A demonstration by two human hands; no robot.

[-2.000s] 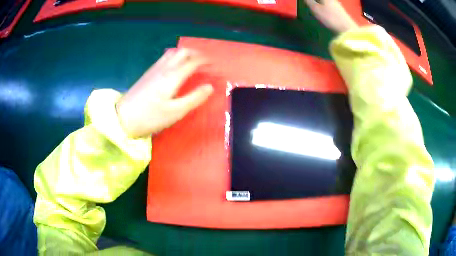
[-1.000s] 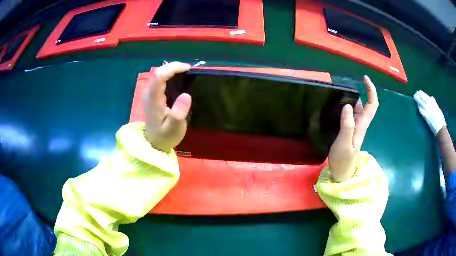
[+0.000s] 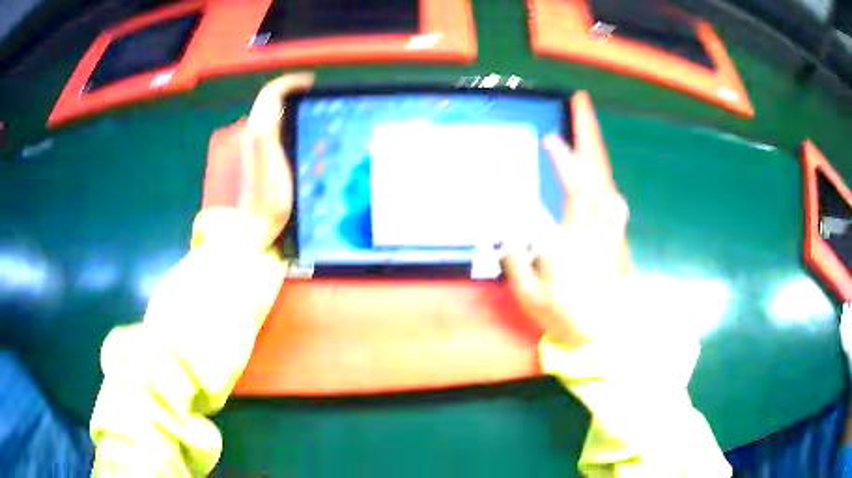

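Observation:
The tablet [image 3: 336,187] is lit, with a blue desktop, icons at its left and a large white window [image 3: 455,187]. It is over the red foam tray [image 3: 392,345]. My left hand [image 3: 267,168] grips the tablet's left edge, with the fingers at its upper left corner. My right hand [image 3: 584,233] is blurred and lies over the tablet's lower right part, its fingers spread. It holds nothing that I can see. Small white labels show at the tablet's lower edge. Both my sleeves are yellow.
Red trays with dark tablets lie at the back left [image 3: 70,105], back middle [image 3: 336,56] and back right [image 3: 645,61], and one at the right edge [image 3: 811,233]. The surface [image 3: 738,224] is shiny green. Blue clothing [image 3: 37,420] shows at both lower corners.
The tablet was tilted up, dark and held in both hands; now it faces up and is lit. My right hand has left its right edge and moved over its lower right part.

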